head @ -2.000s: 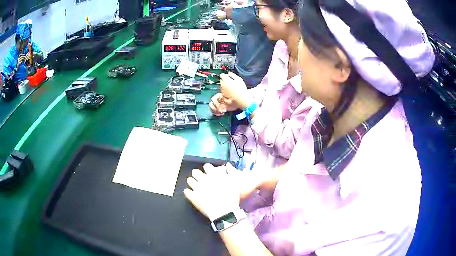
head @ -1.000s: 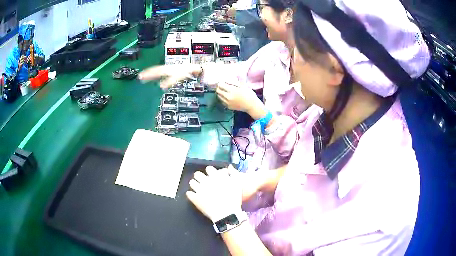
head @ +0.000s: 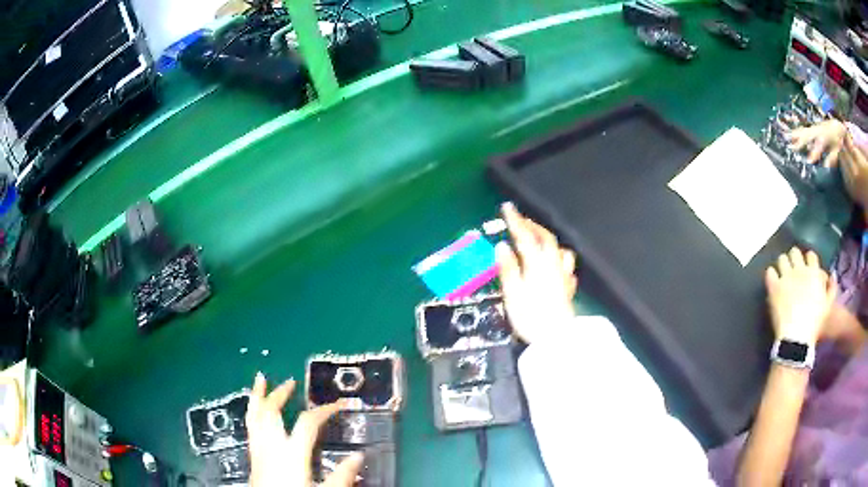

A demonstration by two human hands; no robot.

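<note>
Three opened trail cameras with dark lens panels lie in a row: left, middle and right. The right one has a pale lit display and a black lead from its lower end. A white, cyan and magenta card lies above it. My left hand is at the bottom, fingers apart, between the left and middle cameras and partly over the middle one. My right hand is at the right camera's upper right, its fingertips beside a small white item; whether it grips it is unclear.
A black tray with a cream sheet lies right. Another person's hand rests at its right edge. A power supply stands lower left. A circuit-board housing lies left. Black slabs and a green upright are farther back.
The view has swung left and down from the coworkers and tray to the bench. Both my hands, the near cameras and the colour card now show; the tray has shifted right in the picture.
</note>
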